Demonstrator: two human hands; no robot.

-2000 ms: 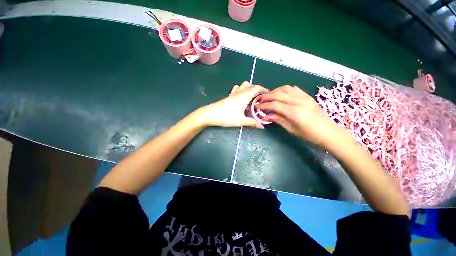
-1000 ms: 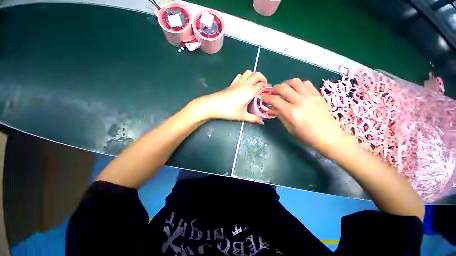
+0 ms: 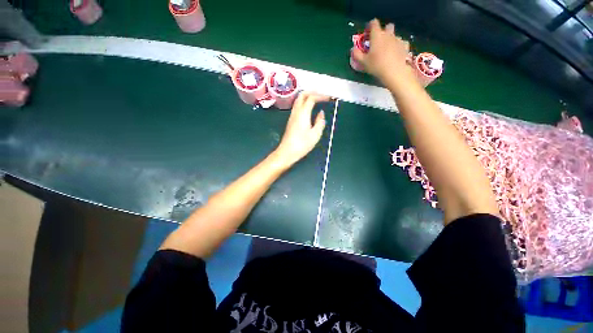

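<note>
My right hand (image 3: pixel 387 56) reaches over the green belt, its fingers around a pink housing (image 3: pixel 357 59) with a red-rimmed mouth. My left hand (image 3: pixel 303 129) is beside the pale strip, fingers apart, with nothing seen in it; whether it touches the nearby housing is unclear. Two housings, a left one (image 3: pixel 249 94) and a right one (image 3: pixel 283 99), stand side by side at the strip, white inserts in their mouths and dark wires at the left one. Another housing (image 3: pixel 426 70) is on the belt just right of my right hand.
Pink rings (image 3: pixel 416 170) lie loose left of a crinkled clear bag (image 3: pixel 553 188) of rings at right. More housings, one near the top (image 3: pixel 190 20) and one farther left (image 3: pixel 86 12), are on the belt. Pink parts (image 3: pixel 14 81) lie at the far left. A blue crate (image 3: pixel 553 296) is lower right.
My hands have separated. My right hand has moved up and over the belt; my left has moved up and left towards the pair. The housing between my hands is gone from there.
</note>
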